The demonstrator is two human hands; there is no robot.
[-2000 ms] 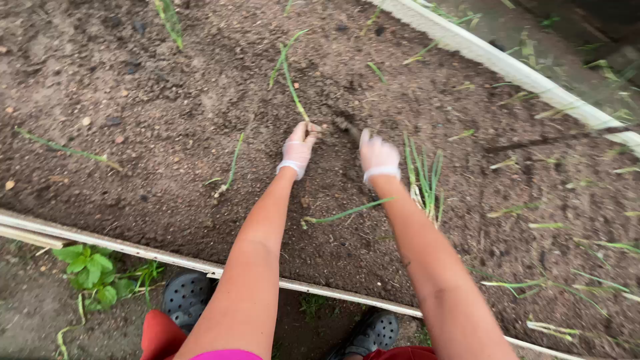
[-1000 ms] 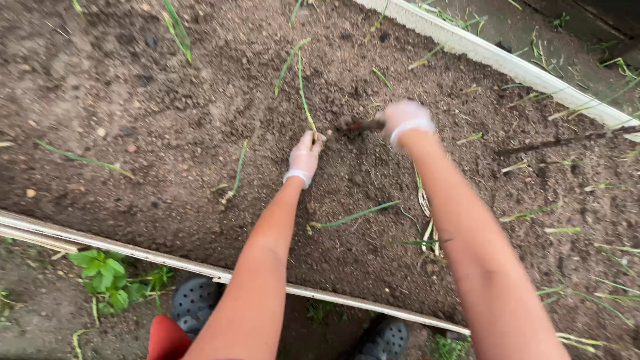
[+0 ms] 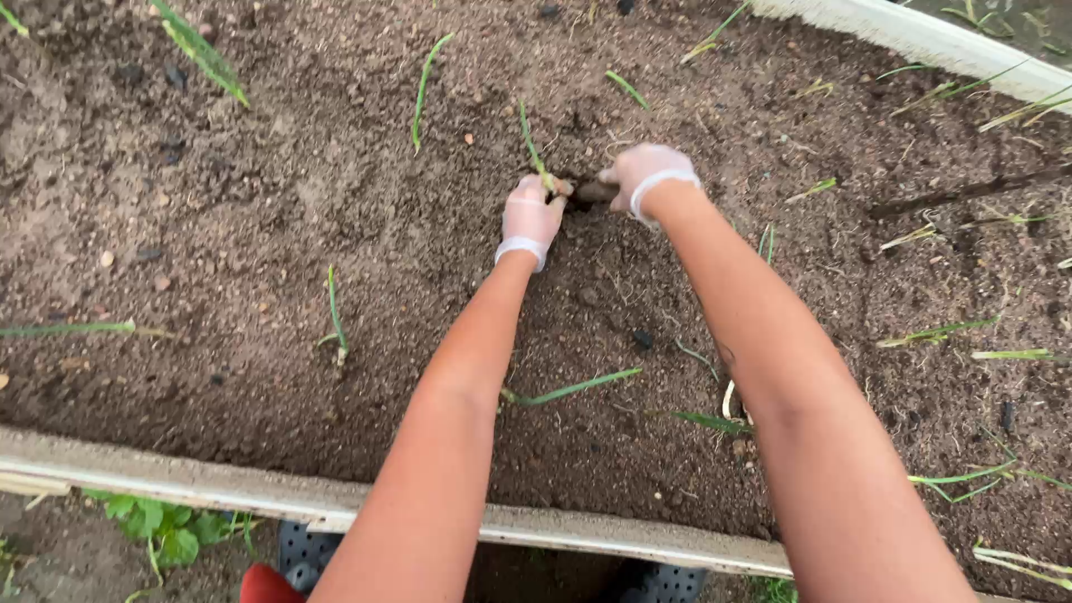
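My left hand (image 3: pixel 533 216), in a translucent glove, holds a green onion seedling (image 3: pixel 536 151) near its base, low over a small hole in the brown soil. Just to the right, my gloved right hand (image 3: pixel 655 178) is closed on a dark, soil-covered tool (image 3: pixel 596 192), whose tip is at the hole; its exact kind is hidden by the hand. Below the hands, another onion seedling (image 3: pixel 578 387) lies on the soil. More onions, with a white stem (image 3: pixel 729 400) showing, are partly hidden behind my right forearm.
Several onion seedlings stand or lean at the right, one (image 3: pixel 337 314) is at the left. A white board (image 3: pixel 218 486) edges the bed near my clogs (image 3: pixel 306 548), another (image 3: pixel 921 42) runs along the far right. A leafy weed (image 3: pixel 163 528) grows outside the near board.
My right hand, raised to the right of the hole with the tool a second ago, is now closer to my left hand, at the hole. My left hand still holds the seedling there.
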